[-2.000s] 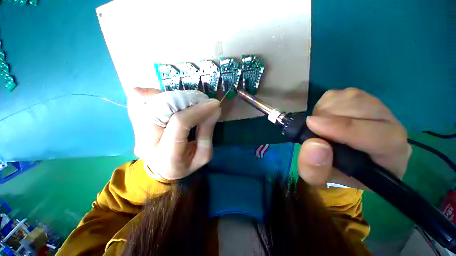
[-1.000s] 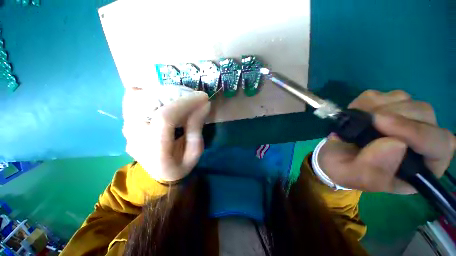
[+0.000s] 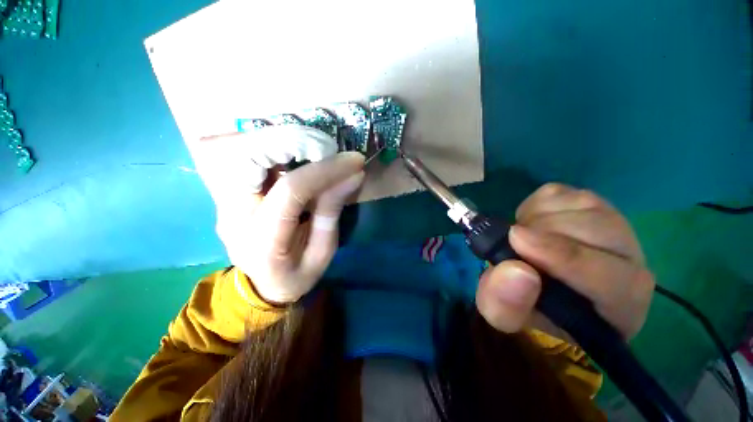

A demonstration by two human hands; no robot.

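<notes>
A green circuit board strip point(image 3: 388, 119) lies on the pale work board point(image 3: 330, 53); my left hand covers the lower part of its left side. My left hand point(image 3: 289, 194), with a white ribbed covering on a finger, pinches a thin solder wire point(image 3: 374, 157) whose end is at the lower edge of the rightmost board. My right hand point(image 3: 570, 255) holds the black soldering iron point(image 3: 495, 237). Its tip is at the lower right of that board, close to the wire end. Whether tip and wire touch is not clear.
More green board strips lie on the blue-green mat point(image 3: 570, 99) at the top left point(image 3: 29, 18) and left edge point(image 3: 15, 136). The iron's black cord point(image 3: 702, 317) trails at the right. A blue bin point(image 3: 41, 298) and mixed items point(image 3: 62, 400) are at the lower left.
The iron moved away to the right, then came back to the strip, now at the rightmost board. The strip and work board have shifted left in view. The solder wire has moved to the rightmost board.
</notes>
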